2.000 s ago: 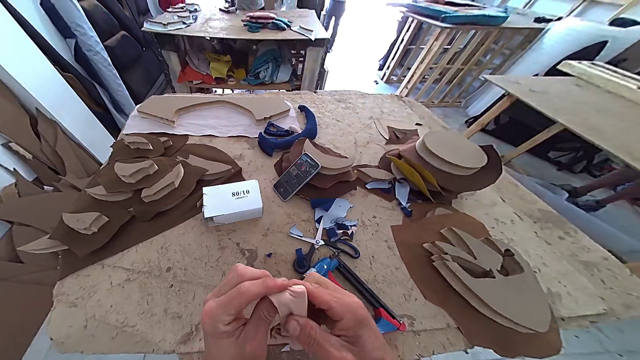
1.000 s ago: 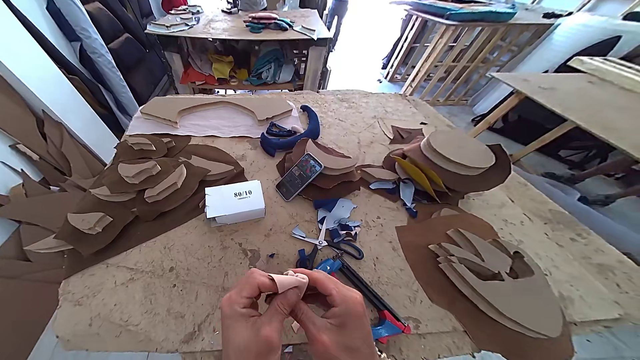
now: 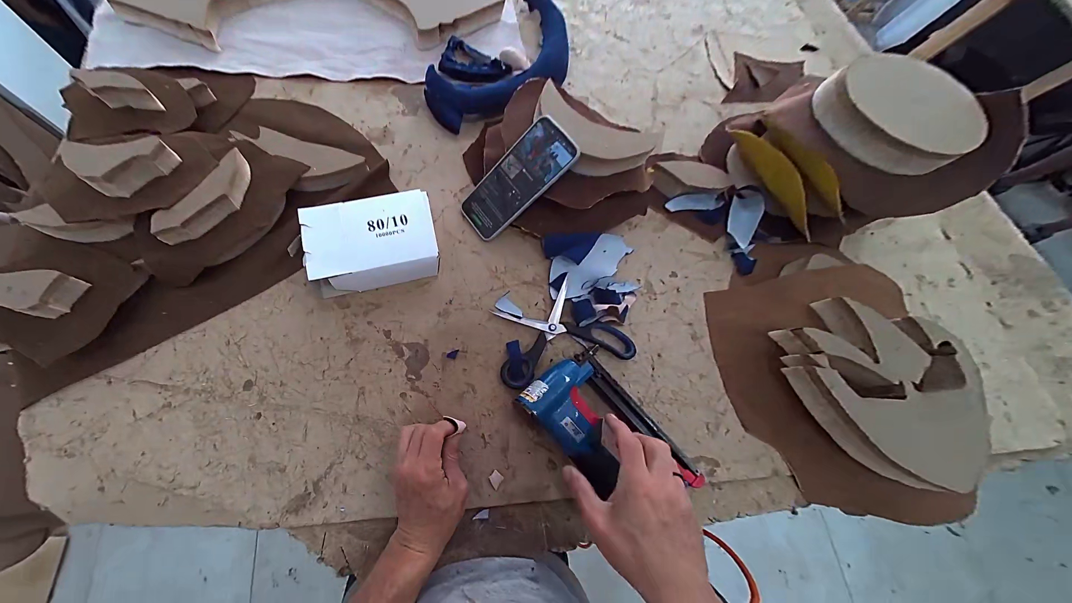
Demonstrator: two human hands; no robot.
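Observation:
My left hand [image 3: 429,481] rests low on the wooden table, its thumb and fingers pinching a small pale fabric-covered piece [image 3: 454,425]. To its right, my right hand [image 3: 641,502] is at the black handle of a blue pneumatic stapler [image 3: 557,410], fingers around the handle's end; how firmly it grips is hard to tell. The stapler lies on the table with its nose toward open scissors [image 3: 553,325]. Blue and pale fabric scraps [image 3: 590,268] lie just beyond the scissors. A small pale scrap [image 3: 496,479] is between the hands.
A white cardboard box [image 3: 368,239] stands left of a smartphone [image 3: 519,177]. Brown fabric with foam-like pieces [image 3: 201,197] covers the left side. More cut pieces [image 3: 896,402] lie on brown material at right. A curved blue padded part [image 3: 548,50] is at the back. An orange hose [image 3: 737,565] hangs at the front edge.
My hands, together around the pale piece before, are now apart. The right one has moved to the stapler's handle; the left keeps the piece. The view has tilted down and closer.

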